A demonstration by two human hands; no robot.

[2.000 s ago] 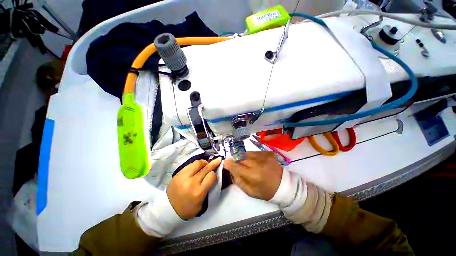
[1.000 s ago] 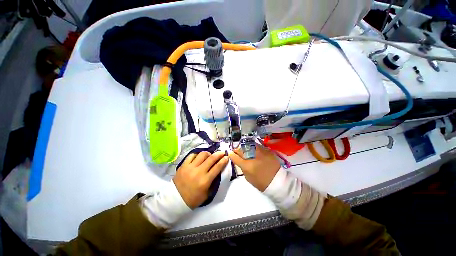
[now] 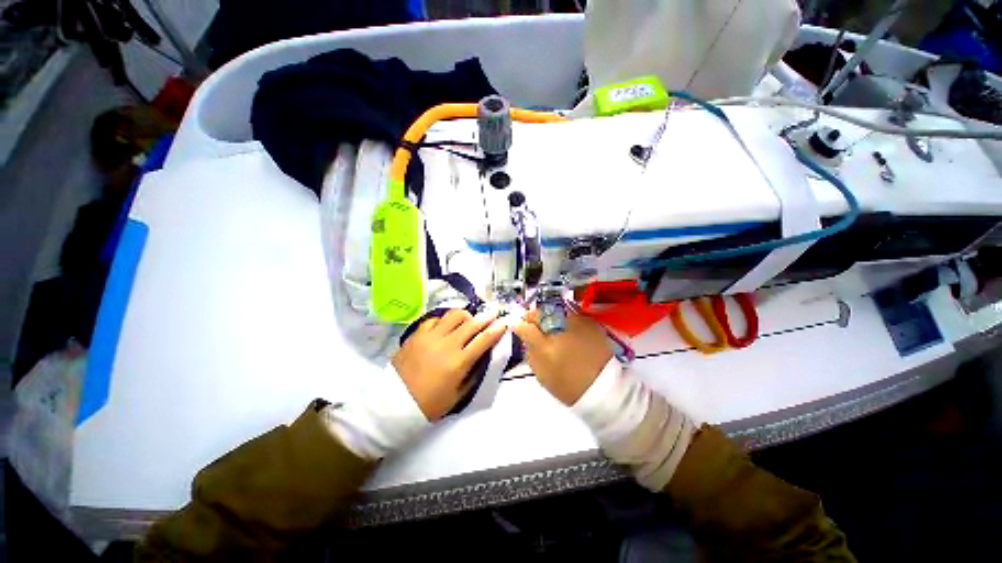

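My left hand (image 3: 442, 359) lies on the white and navy cloth with its fingertips at the needle area. My right hand (image 3: 566, 357) is just right of it, its fingertips close to the left ones, pressing or pinching the cloth edge at the presser foot (image 3: 511, 299). The exact grip is hidden under the fingers. A navy band (image 3: 475, 387) curves around and below my left hand. White lining (image 3: 357, 220) runs up behind the lamp to a dark navy garment heap (image 3: 330, 105) at the back left.
The sewing machine head (image 3: 681, 165) spans the back right. A yellow-green lamp (image 3: 397, 258) hangs on an orange neck left of the needle. Scissors with orange and red handles (image 3: 714, 322), a red cloth (image 3: 628, 307) and a thin pink stick lie to the right.
The view has shifted, so the machine and lamp appear further right than two seconds ago. Both hands stay at the needle; less navy cloth shows between them than two seconds ago.
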